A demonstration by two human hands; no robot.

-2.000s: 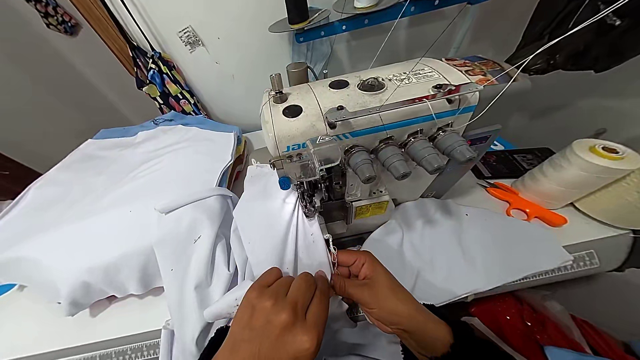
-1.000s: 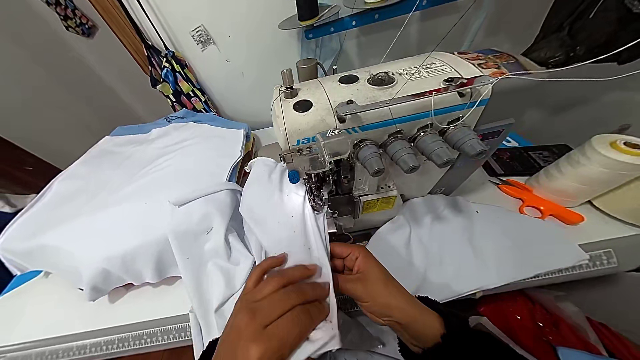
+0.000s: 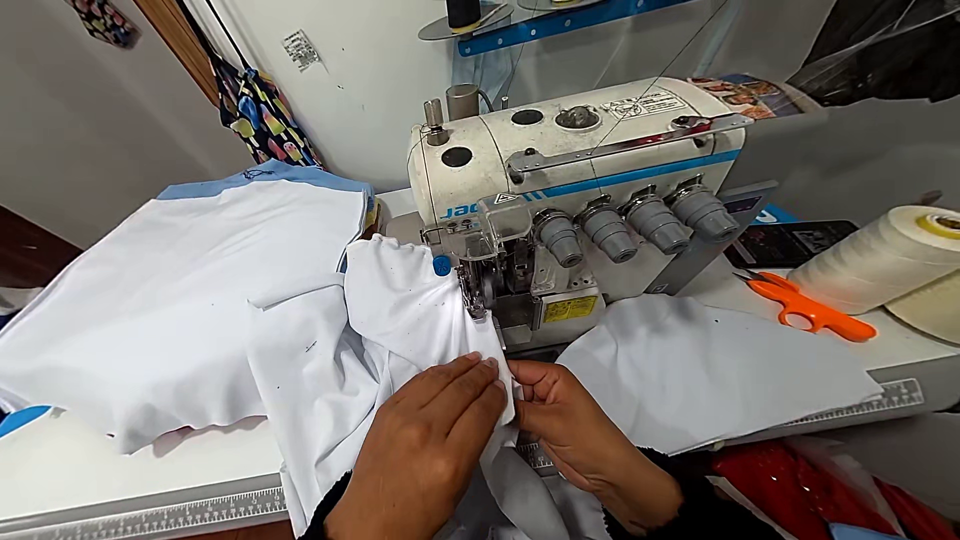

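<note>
A white Jack overlock sewing machine (image 3: 592,172) stands on the table, with white fabric (image 3: 405,300) running under its presser foot (image 3: 474,296). My left hand (image 3: 435,427) lies flat on this fabric just in front of the foot, fingers close together and pressing on it. At the fabric's right edge, my right hand (image 3: 562,420) pinches the cloth between thumb and fingers. The fabric hangs in folds to the left of my left hand and down over the table's front edge. Both palms are hidden.
White fabric pieces (image 3: 180,300) are piled at the left, and another white piece (image 3: 712,367) lies at the right. Orange thread snips (image 3: 814,307), a phone (image 3: 787,241) and a cream thread cone (image 3: 885,255) are behind it. A ruler tape (image 3: 150,521) runs along the front edge.
My left hand has gone from bunched fingers at the fabric edge to lying flatter on the cloth, and now sits nearer the presser foot than one second ago. My right hand stays at the edge.
</note>
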